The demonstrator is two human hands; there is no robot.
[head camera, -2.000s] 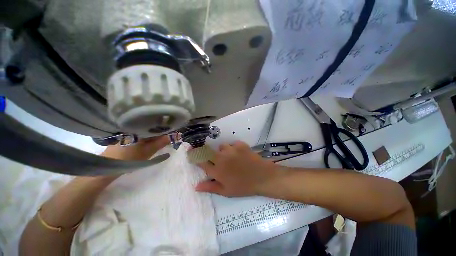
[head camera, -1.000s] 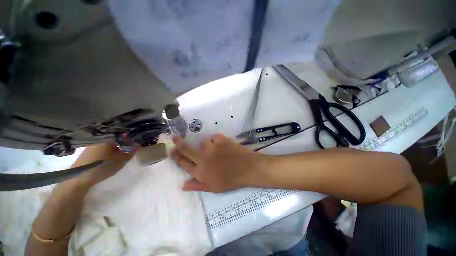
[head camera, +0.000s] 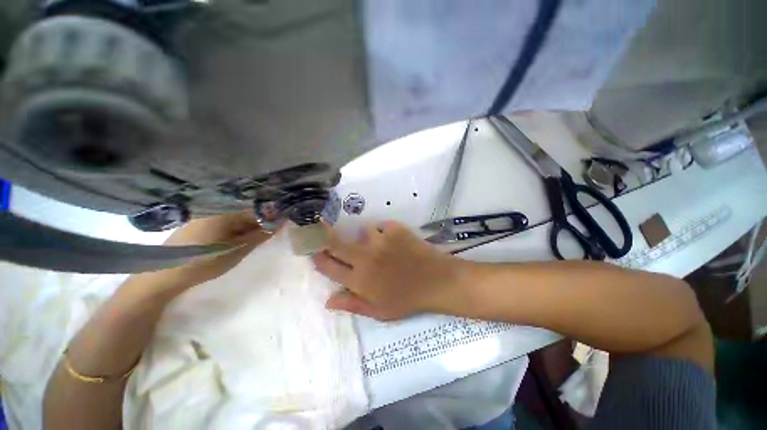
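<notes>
A large white-cream cloth lies over the table edge and runs up under the sewing machine head. My right hand lies flat at the cloth's right edge, fingers spread beside the needle area. My left hand is at the cloth's far left side, its fingers mostly hidden behind the machine head and a dark curved bar, so its hold cannot be told. The presser foot and needle are hidden by the machine parts.
Fabric shears, thread snips and a thin pointed tool lie right of my right hand. A ruler strip runs along the front edge, with a small brown square near its end. A paper note covers the machine head.
The camera view has shifted closer to the machine, then partly back. Both hands stay near the needle area. The cloth looks smoother near my right hand than two seconds ago.
</notes>
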